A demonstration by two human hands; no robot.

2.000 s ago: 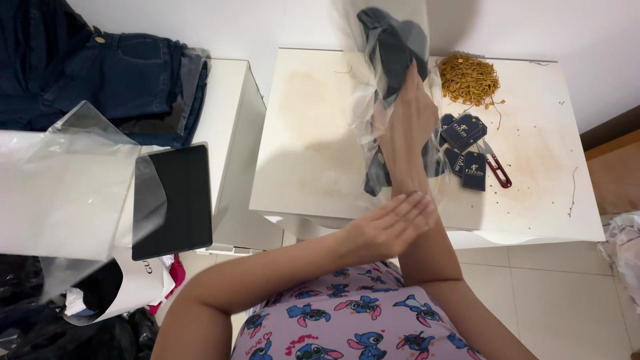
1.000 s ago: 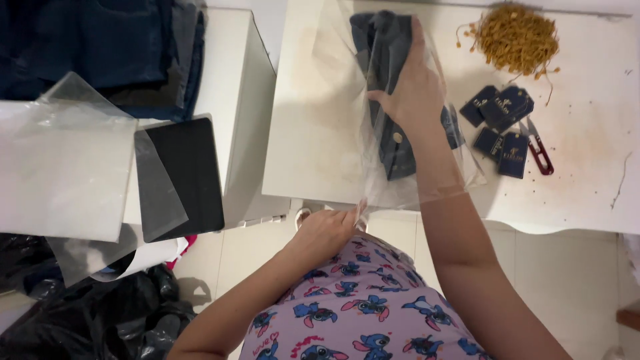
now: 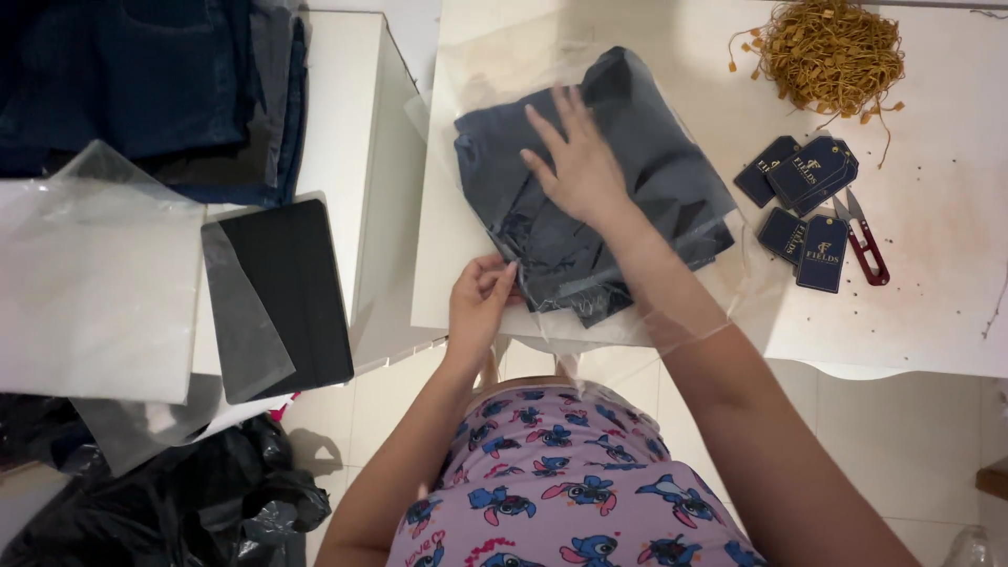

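Observation:
Folded dark denim jeans (image 3: 669, 165) lie on the white table inside a clear plastic bag (image 3: 732, 268). My right hand (image 3: 579, 165) rests with spread fingers over the upper middle of the jeans, its forearm reaching through the bag's mouth. At the near left corner of the bundle, my left hand (image 3: 484, 295) pinches the bag's edge between thumb and fingers. To the right lie several dark blue hang tags (image 3: 823, 252) and thread snips with red handles (image 3: 869, 252). A heap of mustard-coloured tag strings (image 3: 835, 59) sits behind them.
On a white cabinet (image 3: 335, 102) at left are more folded jeans (image 3: 165, 79), a black tablet-like case (image 3: 291, 299) and a stack of plastic bags (image 3: 94, 291). Black plastic bags (image 3: 181, 496) lie below. A gap separates the cabinet from the table (image 3: 929, 315).
The jeans, earlier narrow and bunched in the bag, now lie spread wider and flatter. My left hand has moved up from the table's front edge to the bundle's corner.

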